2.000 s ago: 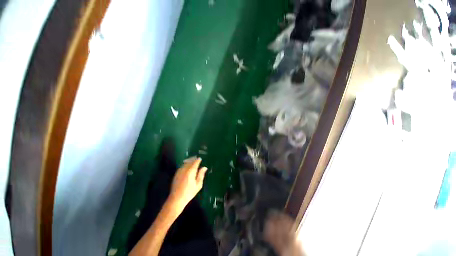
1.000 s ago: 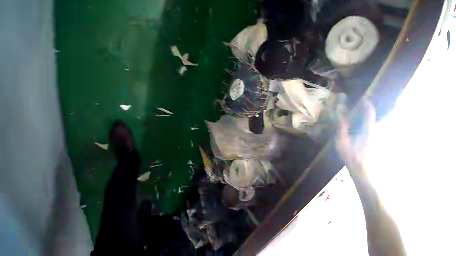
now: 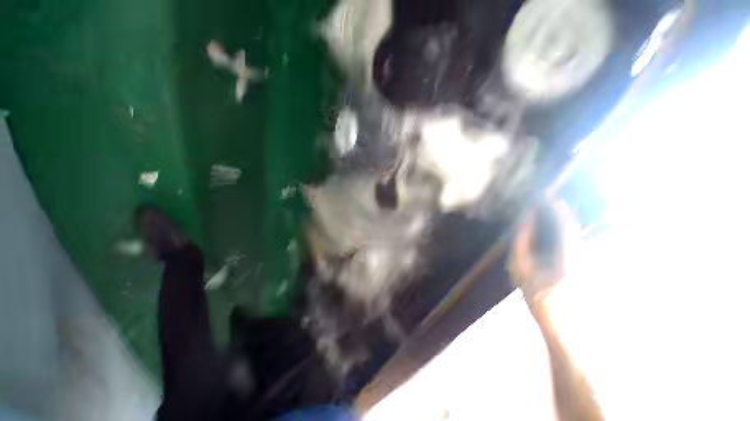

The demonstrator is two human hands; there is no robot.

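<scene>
My right hand [image 3: 536,270] is blurred at the edge of the cutting table [image 3: 485,362]. Its forearm crosses the glaring white tabletop from the lower right. A dark patch shows between the fingers and thumb; whether it is a gap or a held thing cannot be told. My left hand is out of the picture. Below the table edge lie blurred whitish bundles [image 3: 462,156] and a fabric roll [image 3: 559,48] with its pale round end showing.
The green floor [image 3: 90,107] carries small white scraps [image 3: 240,72]. A pale blue-white hanging cloth [image 3: 49,329] is at the left. A dark-clothed leg and shoe [image 3: 182,304] show at the lower left. Dark rolls or bundles [image 3: 428,62] lie at the top centre.
The view has swung toward the bundles and table on the right. My left hand, seen two seconds ago, has left the picture. My right hand now appears slightly lower along the table edge.
</scene>
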